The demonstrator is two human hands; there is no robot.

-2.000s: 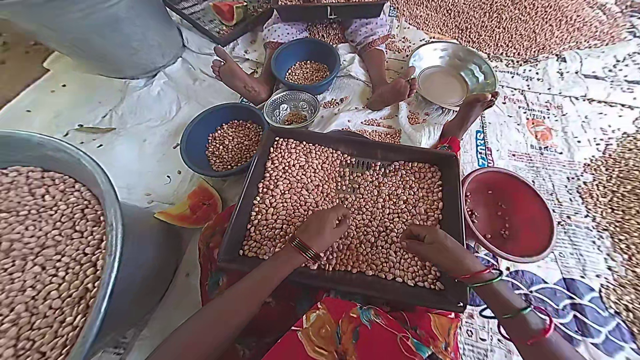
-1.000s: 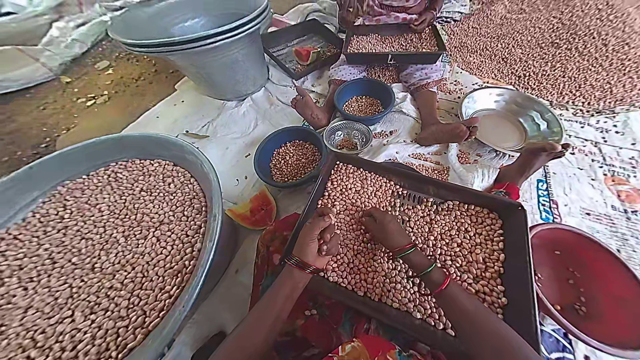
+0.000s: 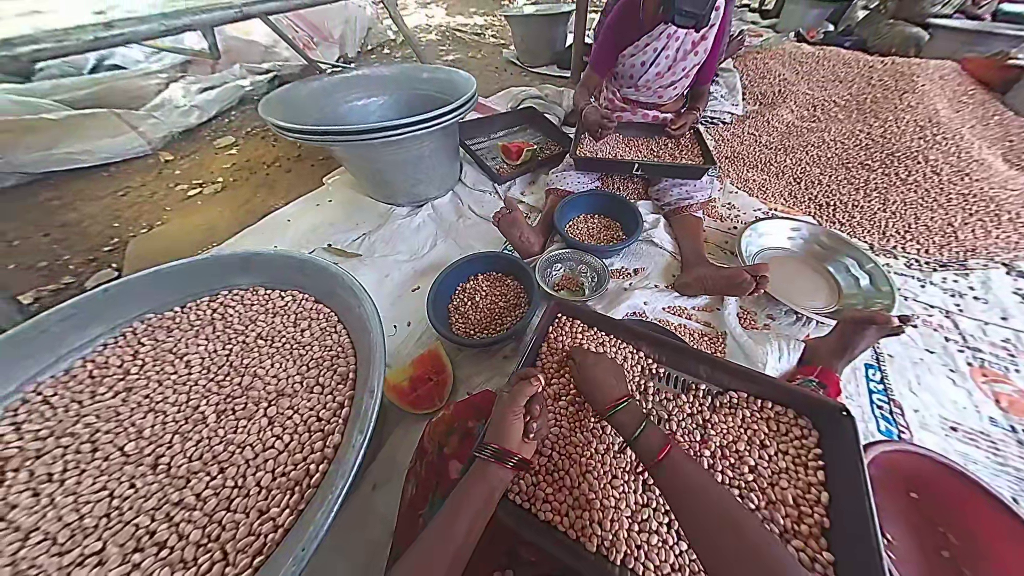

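Note:
A dark plastic tray (image 3: 840,448) with a slotted bottom lies tilted across my lap, full of pinkish-brown nuts or seeds (image 3: 744,456). My left hand (image 3: 518,412), with dark bangles, is curled over the tray's left edge, fingers bent toward the palm; whether something is inside cannot be made out. My right hand (image 3: 596,376), wearing green and red bangles, touches the nuts near the tray's far left corner, its fingertips hidden. Just beyond that corner are a blue bowl (image 3: 438,308) of nuts and a patterned metal bowl (image 3: 548,280) with a few pieces.
A big metal tub (image 3: 364,320) of nuts stands at left, stacked tubs (image 3: 400,172) behind it. A watermelon piece (image 3: 420,380) lies between tub and tray. Opposite sits a person with a tray (image 3: 676,170); their feet flank another blue bowl (image 3: 632,232). A red basin (image 3: 920,488) is at right.
My right hand has moved from the tray's right part to its far left part. My left hand has come off the nuts to the left edge. The view has swung left and up.

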